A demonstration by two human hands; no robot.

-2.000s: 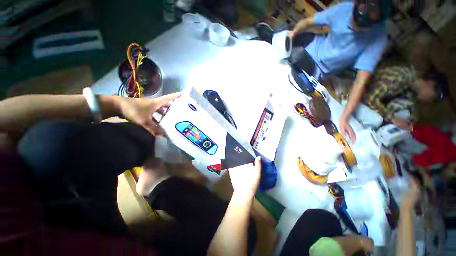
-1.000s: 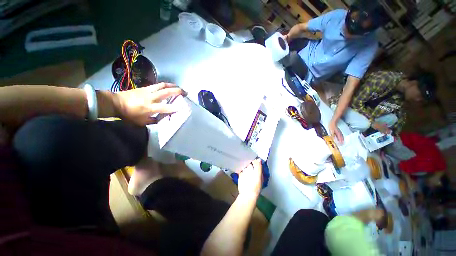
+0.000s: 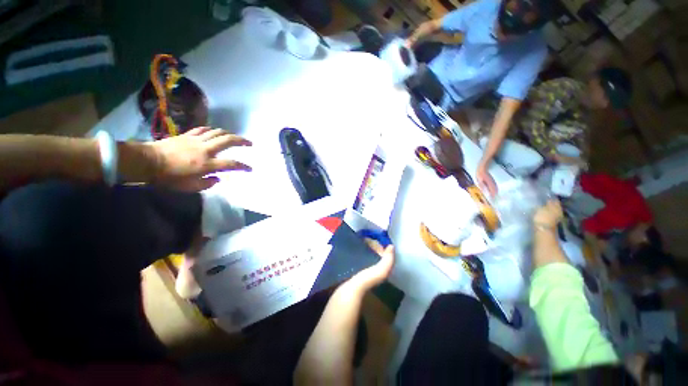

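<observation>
A white packing box (image 3: 264,271) with red print and a dark and red end lies tilted over my lap, at the table's near edge. My right hand (image 3: 370,268) is at the box's dark end and holds it, with a blue cloth (image 3: 375,237) by the fingers. My left hand (image 3: 202,157) is off the box, fingers spread and empty, above the table's left part. A long glossy black device (image 3: 304,166) lies on the table beyond the box. An open white box (image 3: 379,185) with a printed insert stands to its right.
Red, yellow and black wires (image 3: 162,94) stand in a dark round container at the left. White tubs (image 3: 300,41) sit at the far corner. Yellow-orange rings (image 3: 440,241) lie to the right. A person in blue (image 3: 483,49) reaches over the table; a light green sleeve (image 3: 566,309) shows right.
My left hand has let go of the box and opened. The box has turned, showing its red-print face, and dropped lower toward my lap. The green-sleeved arm has reached forward.
</observation>
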